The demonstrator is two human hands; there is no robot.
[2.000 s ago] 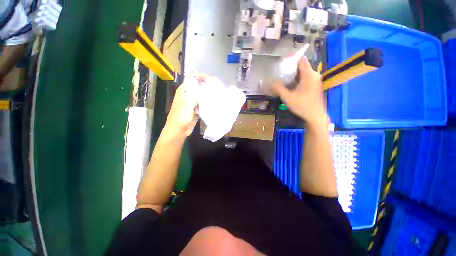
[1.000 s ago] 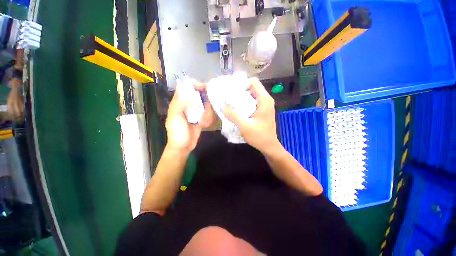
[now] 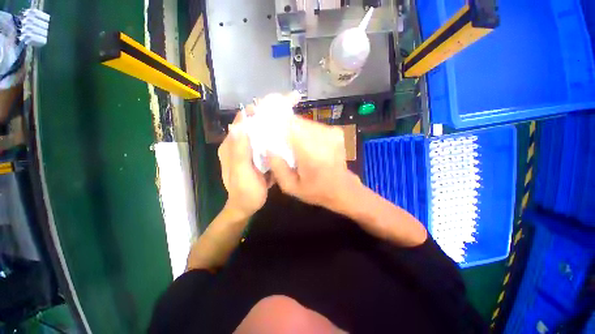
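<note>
My left hand (image 3: 243,164) is shut on a white power adapter (image 3: 259,147), held up in front of the machine's front edge; thin pins show near its top end. My right hand (image 3: 312,156) presses a white wiping cloth (image 3: 279,112) around the adapter. The two hands are close together. Cloth and adapter are both overexposed, so their border is hard to tell. A translucent white solvent bottle (image 3: 349,52) with a long thin nozzle stands on the metal machine plate (image 3: 251,65), to the right of the metal slotted bar (image 3: 299,65).
Yellow and black sensor bars stand left (image 3: 153,65) and right (image 3: 447,39). A green button (image 3: 367,108) is on the front panel. A blue tray (image 3: 499,196) with rows of white adapters lies at right, below an empty blue tray (image 3: 515,72). Other adapters (image 3: 34,27) show at upper left.
The bottle went from my right hand onto the plate, and that hand took hold of the cloth. The cloth has since moved left onto the adapter. The view has shifted.
</note>
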